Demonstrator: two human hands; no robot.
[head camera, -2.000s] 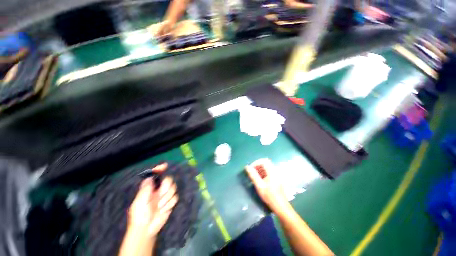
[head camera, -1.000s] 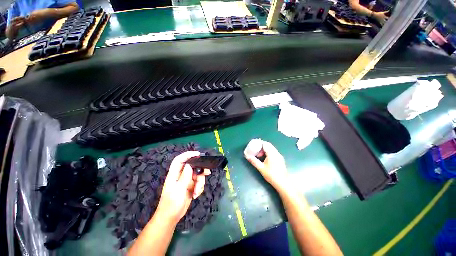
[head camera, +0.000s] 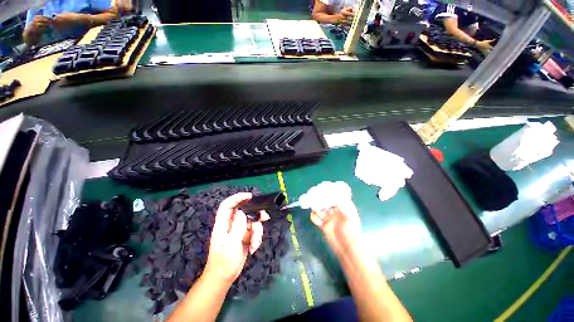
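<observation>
My left hand (head camera: 234, 242) holds a black plastic piece (head camera: 261, 202) above the right part of the heap of small black pads (head camera: 189, 229). My right hand (head camera: 333, 220) holds a white squeeze bottle (head camera: 326, 194). The bottle lies tipped to the left, with its narrow tip at or very near the right end of the black piece. Whether the tip touches is too small to tell. The black parts tray (head camera: 217, 165) behind the heap holds two rows of slanted black parts (head camera: 220, 119).
A tangled pile of black parts (head camera: 94, 251) and plastic-wrapped stacks (head camera: 50, 207) are at left. A crumpled white cloth (head camera: 381, 168), a long black tray (head camera: 434, 195), a black lump (head camera: 484, 179) and a white container (head camera: 513, 151) are at right. People work across the conveyor (head camera: 252, 82).
My right hand has taken up the white bottle and brought its tip to the black piece. My left hand has gone from over the heap to its right part, with the black piece now clearly seen.
</observation>
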